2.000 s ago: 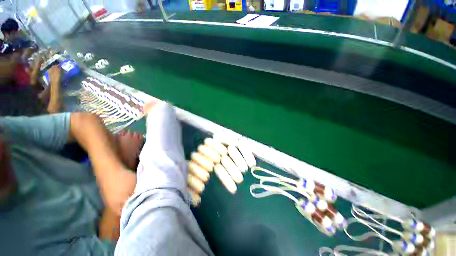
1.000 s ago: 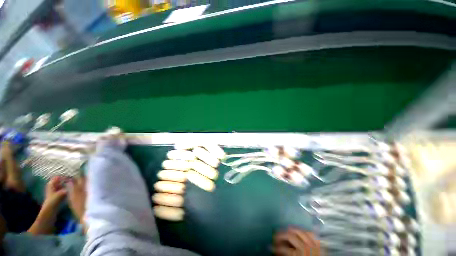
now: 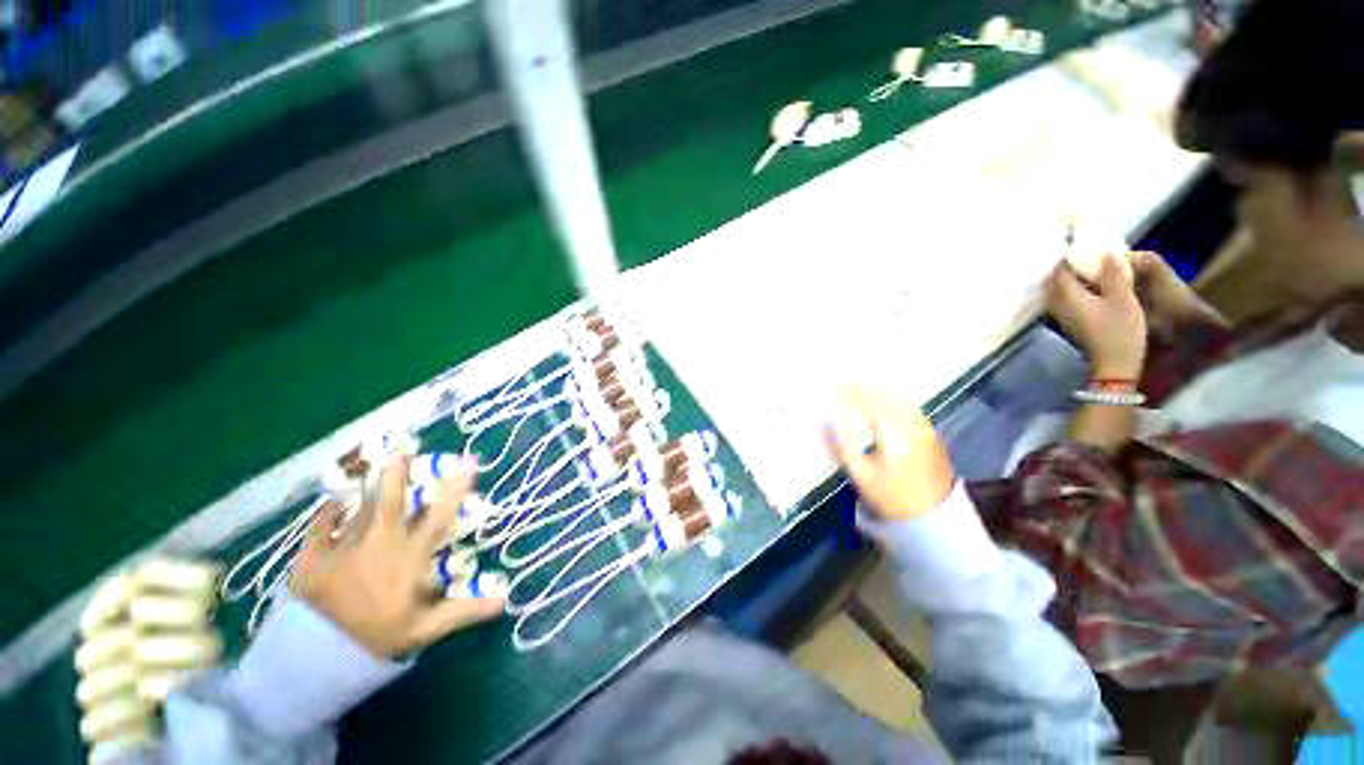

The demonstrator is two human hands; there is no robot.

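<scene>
My left hand [image 3: 382, 568] lies palm down with its fingers spread over a small group of striped pieces [image 3: 464, 575]. Whether it grips any of them is hidden. My right hand [image 3: 898, 456] is above the near part of the white sheet, fingers curled; a small pale bit with a dark or blue mark shows at its fingertips, too blurred to name. Brown, white and blue striped pieces [image 3: 613, 404] stand in a tight row between my hands, cord loops [image 3: 546, 493] trailing to the left. Cream oval pieces [image 3: 150, 643] lie in stacked rows at lower left.
A white sheet [image 3: 808, 314] covers the worktop at right. A person in a plaid shirt [image 3: 1182, 523] sits there, hands over it. Joined pairs [image 3: 815, 127] lie on the green belt [image 3: 374, 284]. A pale post [image 3: 554, 135] slants down to the belt edge.
The view has swung right. My left arm, earlier stretched far left, is now over the striped pieces. My right hand has moved from the near edge to the white sheet.
</scene>
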